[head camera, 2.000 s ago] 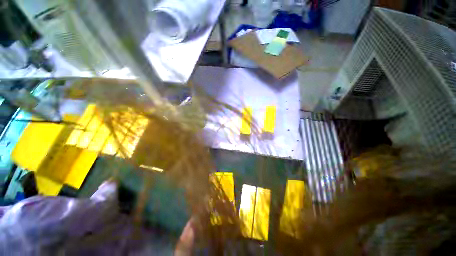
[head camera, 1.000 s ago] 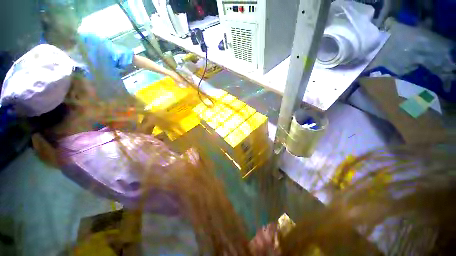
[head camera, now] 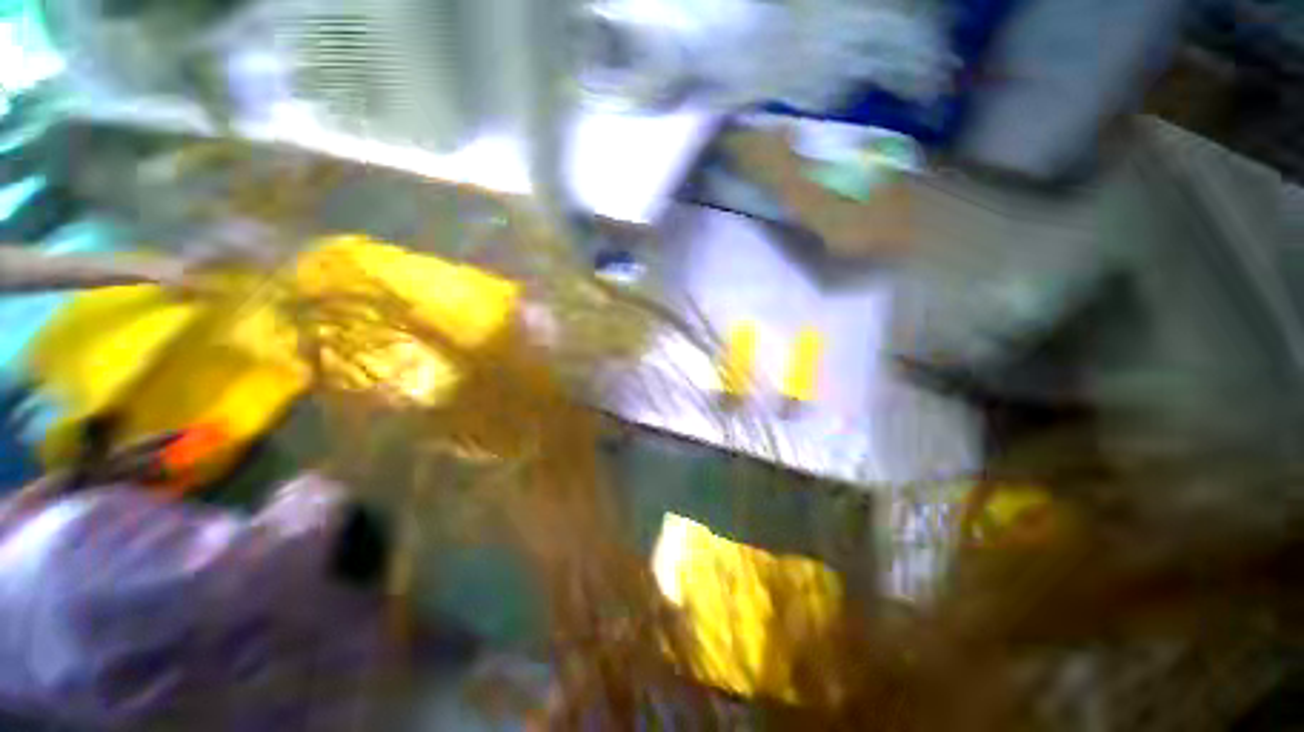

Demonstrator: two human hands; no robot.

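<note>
The picture is strongly blurred, and brown strands of hair cover much of the middle and lower right. A group of yellow cartons (head camera: 744,608) lies close together on the green work surface (head camera: 651,479) at the lower middle. More yellow cartons (head camera: 415,293) stand in a block at the left. Neither my left hand nor my right hand can be made out; the strands and blur may hide them near the lower edge.
Two slim yellow cartons stand apart on the white table (head camera: 837,429). Roller bars (head camera: 915,536) and the off-white tunnel (head camera: 1230,315) are at the right, with a yellow item (head camera: 1015,515) there. Another person's pale sleeve (head camera: 157,601) is at lower left; a bare arm (head camera: 86,268) reaches in above.
The view has swung back right from the carton block and neighbouring worker. The front cartons, separated two seconds ago, now appear close together.
</note>
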